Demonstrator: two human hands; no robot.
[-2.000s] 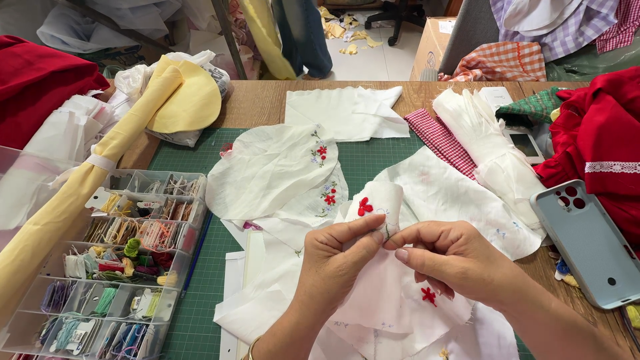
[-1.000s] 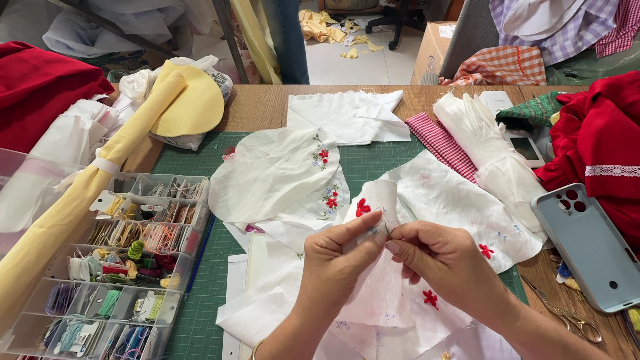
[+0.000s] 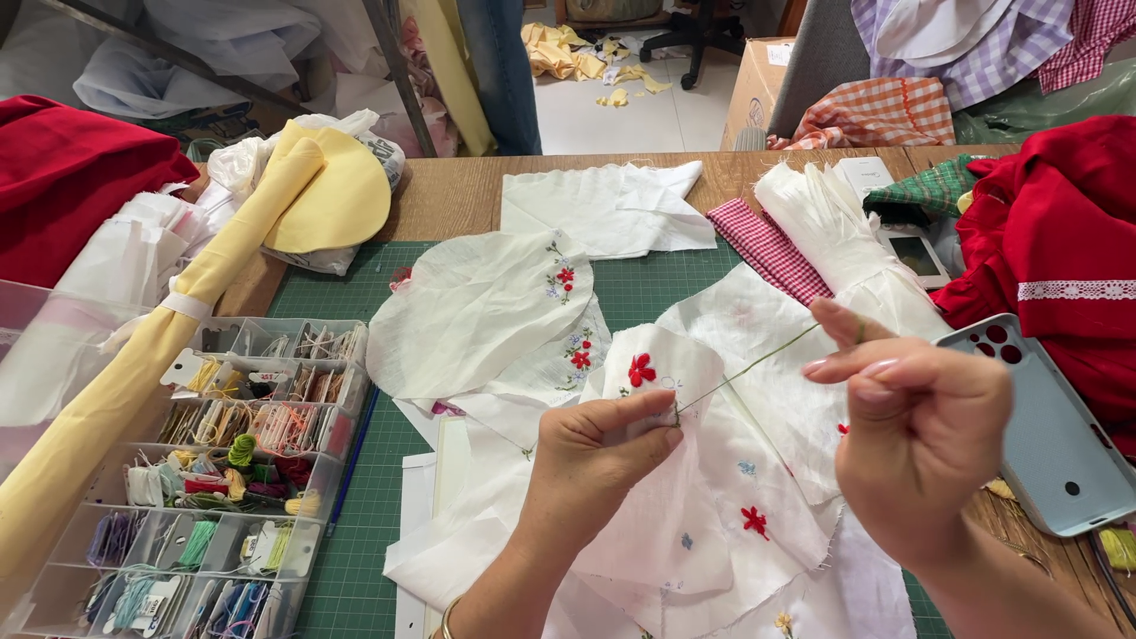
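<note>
My left hand [image 3: 603, 457] pinches a white embroidered cloth [image 3: 652, 532] between thumb and forefinger, just below a red stitched flower [image 3: 641, 369]. From that pinch a green embroidery thread [image 3: 763, 358] runs taut up to my right hand [image 3: 914, 426], which is raised at the right with the thread at its fingers. No needle can be made out. Red, blue and yellow stitched motifs dot the cloth. Behind my left hand lies a rounded white piece [image 3: 470, 311] with red flowers and green leaves along its edge.
A compartmented plastic floss box [image 3: 333, 444] stands at left beside a blue pen [image 3: 355, 457] on the green cutting mat [image 3: 355, 550]. Rolled yellow fabric [image 3: 160, 328] crosses the box. At right lie a phone [image 3: 1056, 444], red fabric [image 3: 1056, 231], a white bundle [image 3: 825, 222] and red gingham [image 3: 768, 253].
My right hand has moved away from my left, up and to the right, and the green thread now stretches between them. My left hand still holds the cloth.
</note>
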